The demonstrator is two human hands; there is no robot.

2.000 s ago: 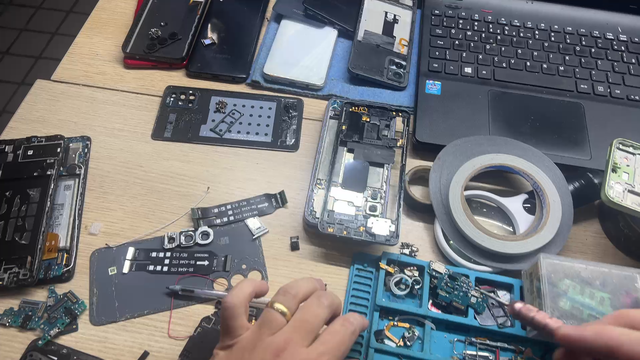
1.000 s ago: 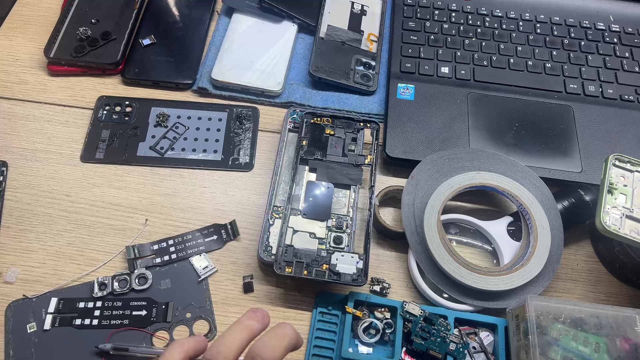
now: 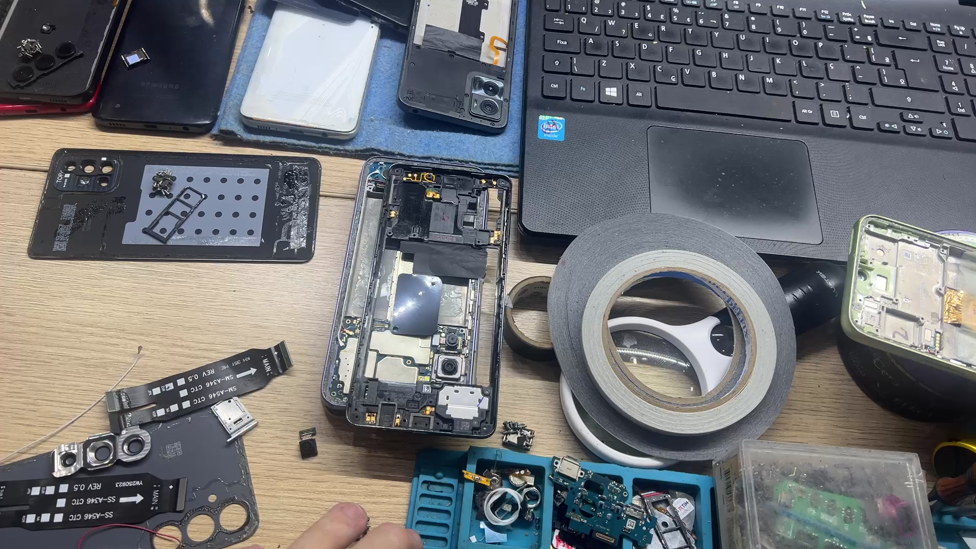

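Only the fingertips of my left hand (image 3: 352,530) show at the bottom edge, left of the blue parts tray (image 3: 438,496); whether they hold anything is unclear. My right hand is out of view. Above the tray lies an opened smartphone (image 3: 415,305), its circuit boards and camera modules exposed. A small camera module (image 3: 307,444) lies left of it, and a little pile of metal parts (image 3: 518,435) lies below it. At lower left, flex cables (image 3: 202,385), a metal camera ring trim (image 3: 101,451) and a SIM tray (image 3: 234,418) lie on or beside a grey phone back cover (image 3: 221,465).
A black laptop (image 3: 587,175) fills the upper right. Tape rolls (image 3: 576,305) lie over a white-rimmed magnifier (image 3: 686,347). A clear plastic box (image 3: 831,457) stands lower right, below a green phone frame (image 3: 877,305). A dark back cover (image 3: 293,175) and several phones (image 3: 309,69) lie at upper left.
My right hand, earlier with a thin tool at the tray, has left the view. My left hand has dropped mostly below the bottom edge. The view has shifted.
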